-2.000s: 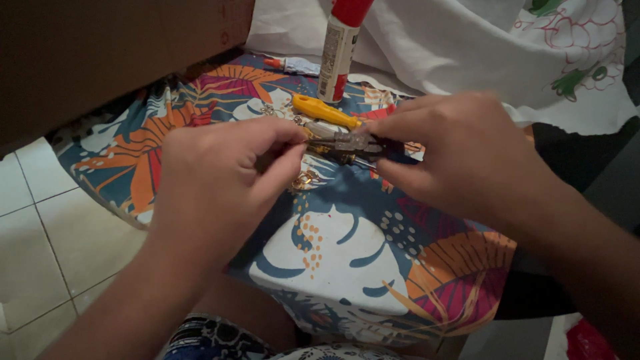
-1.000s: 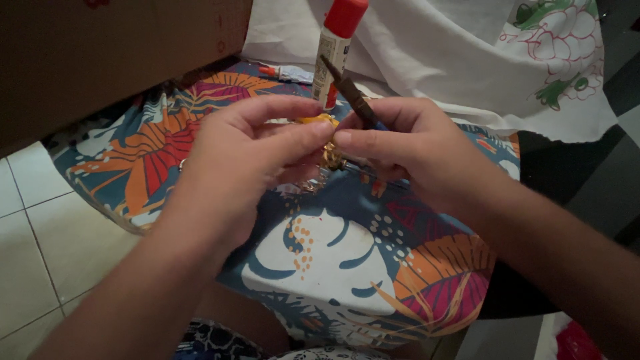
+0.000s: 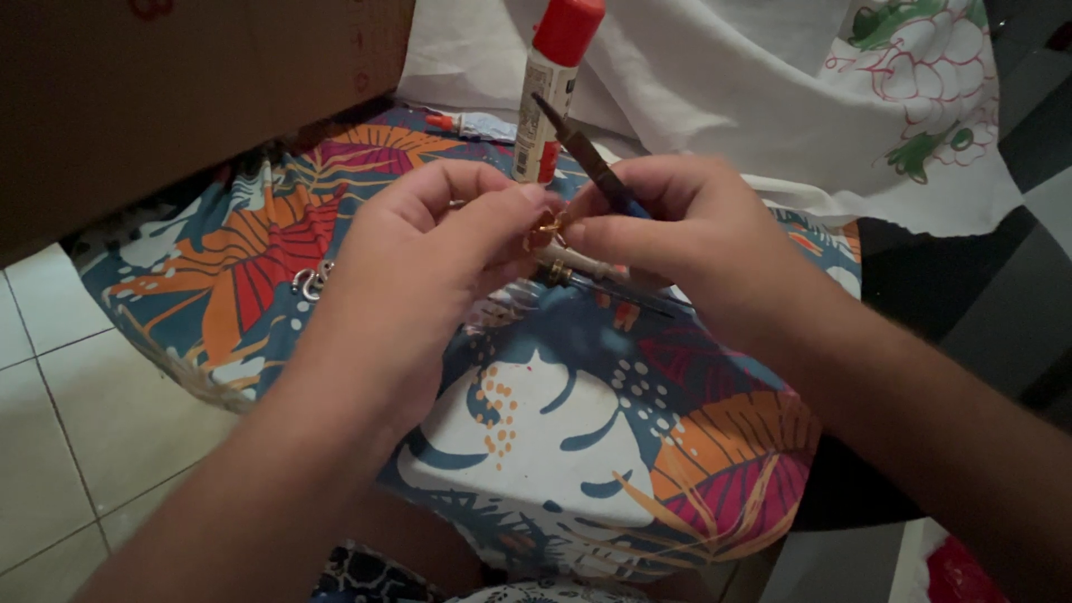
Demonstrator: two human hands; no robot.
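Note:
Over the middle of the patterned cloth, my left hand and my right hand meet at the fingertips. Between them they pinch small gold-coloured metal pieces, too small to tell exactly. Pliers lie in my right hand, with their dark narrow jaws pointing up and to the left; most of the handle is hidden by the fingers. Just below the fingertips, a thin tool with a brass-coloured part rests on the cloth. A silver-coloured curled metal piece lies beside my left wrist.
A red-capped white bottle stands behind my hands. A crumpled tube with an orange cap lies left of it. A cardboard box bounds the back left, and a white cloth with a printed fruit design hangs behind.
Two seconds ago the pliers' jaws were low between my hands; now they point up and left within my right hand. The yellow handle seen on the cloth then is no longer visible.

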